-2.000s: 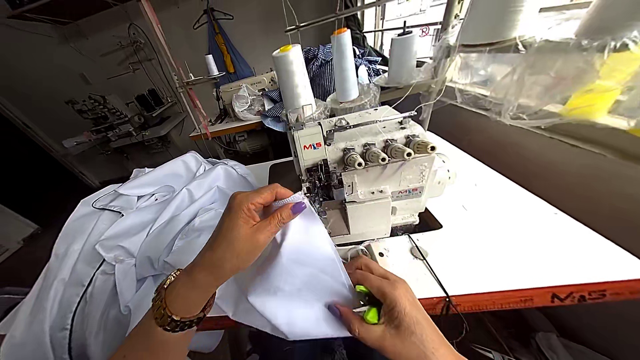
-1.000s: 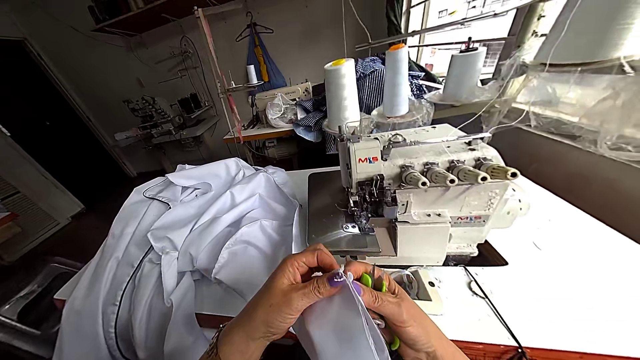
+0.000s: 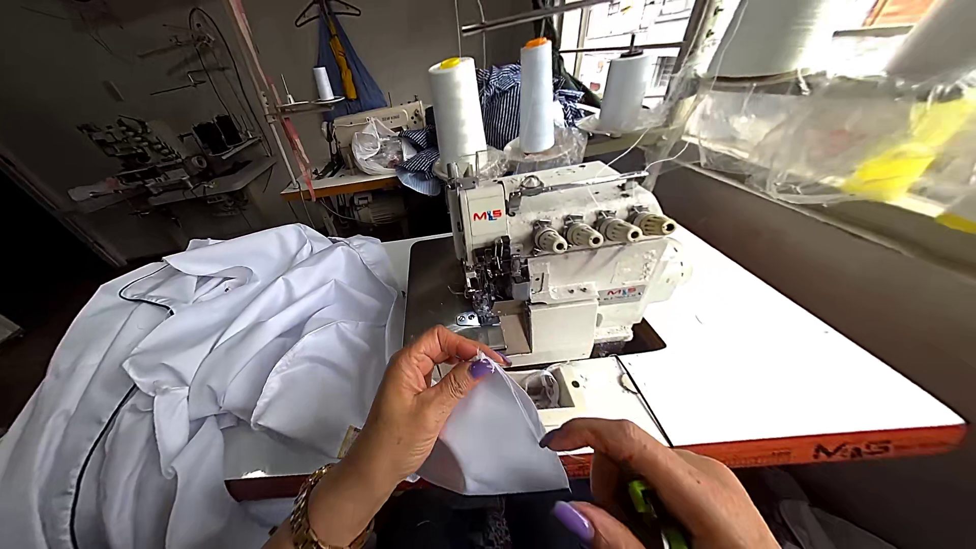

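Note:
My left hand (image 3: 427, 404) pinches the upper corner of a white fabric piece (image 3: 496, 442) between thumb and forefinger, and loose thread ends show there. Lower right, my right hand (image 3: 656, 488) holds a small green-handled tool (image 3: 648, 511), partly hidden in the palm; its kind cannot be told. Thumb and forefinger of that hand are apart, the forefinger near the fabric's right edge. Just beyond stands a white overlock sewing machine (image 3: 564, 274). A white garment with dark piping (image 3: 305, 343) lies heaped on the left.
Thread cones (image 3: 457, 107) stand behind the machine, with striped cloth (image 3: 502, 107) around them. The white table (image 3: 762, 358) has a red front edge. Plastic-wrapped items (image 3: 823, 137) are at the upper right, and another sewing machine (image 3: 381, 118) stands behind.
My right hand has moved away from my left hand, down and to the right, with the green-handled tool. The left hand still pinches the white fabric.

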